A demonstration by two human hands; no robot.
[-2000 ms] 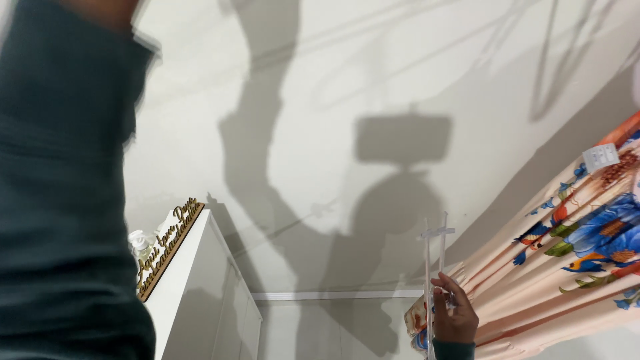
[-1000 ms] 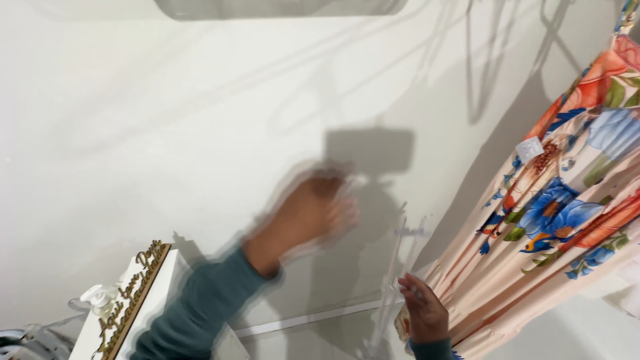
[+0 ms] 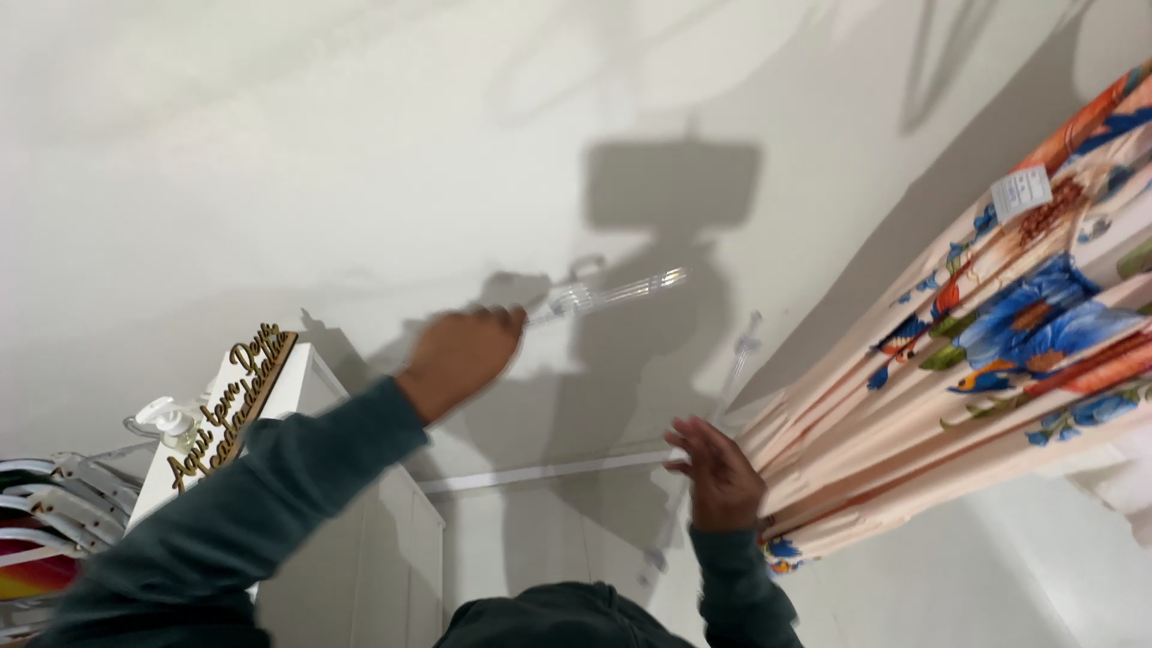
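Observation:
My left hand (image 3: 468,355), left of centre, is closed on one end of a clear plastic hanger (image 3: 630,292). Its hook points up and its far end reaches right, before the pale wall. Lower right, my right hand (image 3: 717,475) has its fingers partly curled around a second clear plastic hanger (image 3: 740,358). That one stands steeply tilted, one end above the hand and the other below it; blur hides the exact grip. Just right of this hand hangs a peach garment with a floral print (image 3: 1017,360), bearing a white tag (image 3: 1021,193).
A white cabinet (image 3: 378,531) stands lower left, bearing a wooden lettered sign (image 3: 261,396) and a pump bottle (image 3: 175,423). Several white hangers (image 3: 76,504) with coloured fabric lie at the far left edge. My shadow falls on the wall (image 3: 270,162).
My left arm, raised at the upper left two seconds ago, has come down, and a clear hanger now shows in that hand. The right hand stays low by the floral garment.

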